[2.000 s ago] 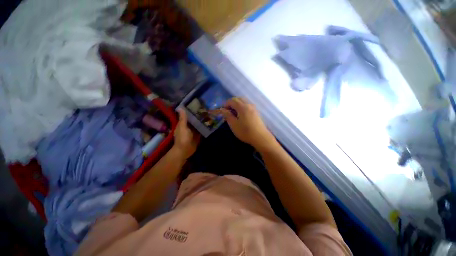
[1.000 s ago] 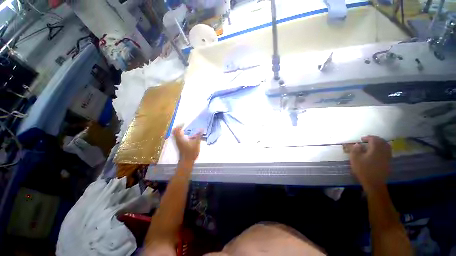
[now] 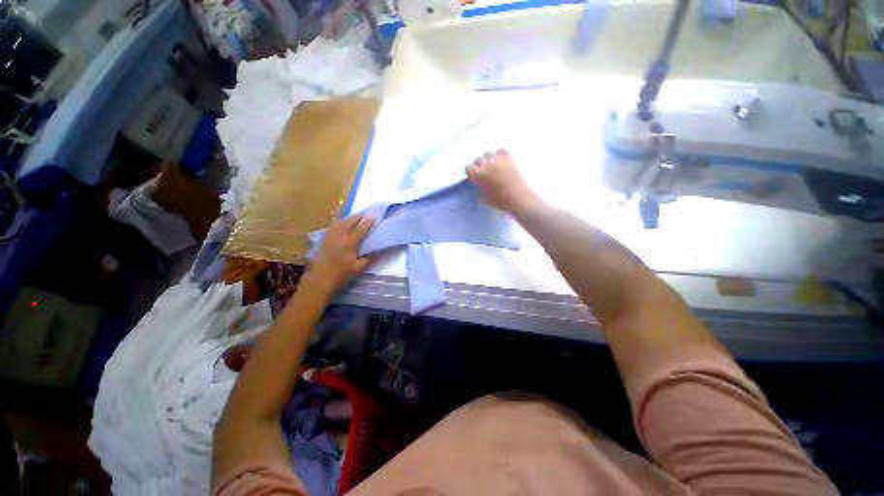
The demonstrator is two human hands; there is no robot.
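Observation:
Light blue cut pieces (image 3: pixel 436 221) lie on the left part of the white machine table (image 3: pixel 562 276). My left hand (image 3: pixel 341 247) is on their left end, fingers over the cloth. My right hand (image 3: pixel 499 179) is closed on their upper edge, which is drawn out between the hands. One strip (image 3: pixel 425 278) hangs down over the table's front edge. Another thin light blue piece lies behind them, partly hidden by the cloth. The sewing machine head (image 3: pixel 737 126) is to the right of my right hand, with glare around the needle area.
A shiny brown board (image 3: pixel 305 179) adjoins the table's left end. White fabric heaps lie behind it (image 3: pixel 291 92) and at lower left (image 3: pixel 170 387). A red basket (image 3: pixel 357 426) is below the table by my left side. A small brown piece (image 3: pixel 736 286) lies near the front edge.
My right hand has moved left from the table's front right to the blue pieces and gripped them. My left hand is now on the cloth, and the pieces are spread nearer the front edge.

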